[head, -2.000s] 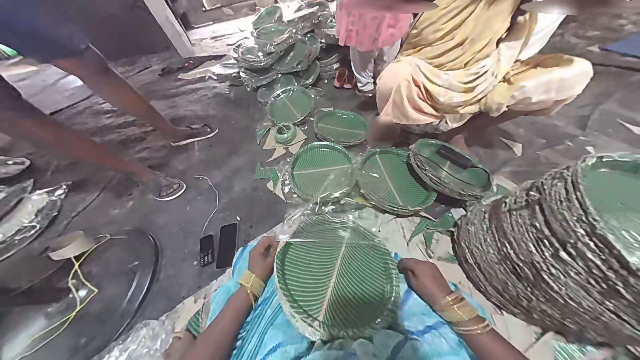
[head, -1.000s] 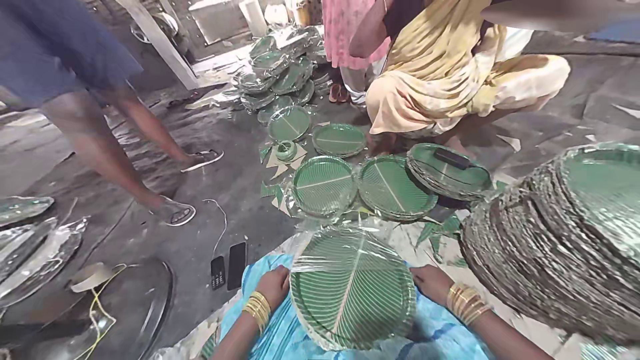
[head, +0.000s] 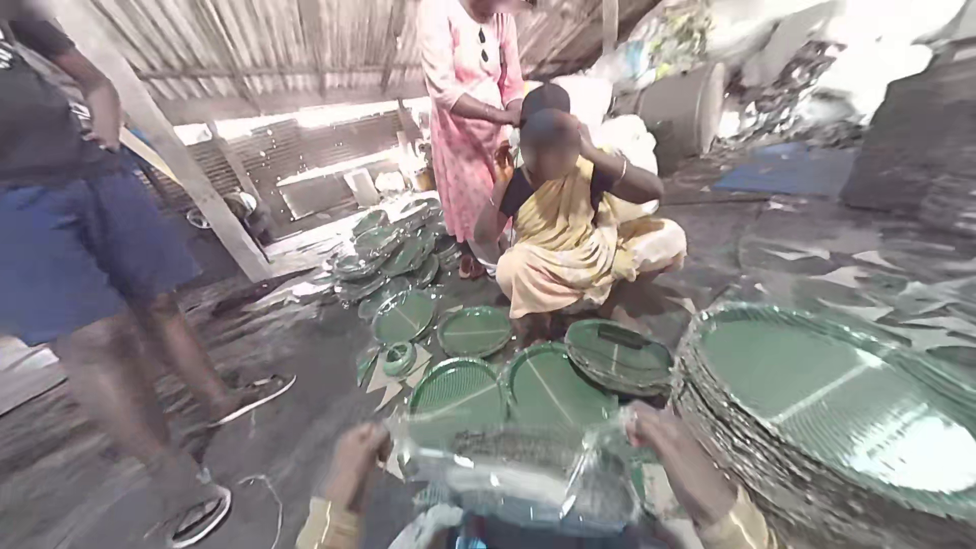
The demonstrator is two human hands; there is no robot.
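My left hand (head: 362, 457) and my right hand (head: 659, 431) grip the opposite sides of a clear plastic bag (head: 526, 473) low in the head view. The stack of plates inside it is tilted, so its edge shows; the glare and blur hide its face. Just beyond the bag lie a green leaf-patterned plate (head: 457, 393) and a second pile of green plates (head: 560, 385). Behind my right hand stands a tall stack of large green plates (head: 823, 381) with silvery edges. A pile of green plates with a dark thing on top (head: 618, 354) lies between them.
Facing me, a person in yellow cloth (head: 579, 229) squats; another in pink (head: 469, 137) stands behind. A person in blue shorts (head: 91, 252) stands at left. A heap of wrapped plates (head: 396, 248), single plates (head: 474, 332) and a green tape roll (head: 399, 358) lie on the floor.
The view has tipped up strongly. The bagged plates, seen face-on before, are now tilted edge-on between my hands. The squatting person's raised arms now show.
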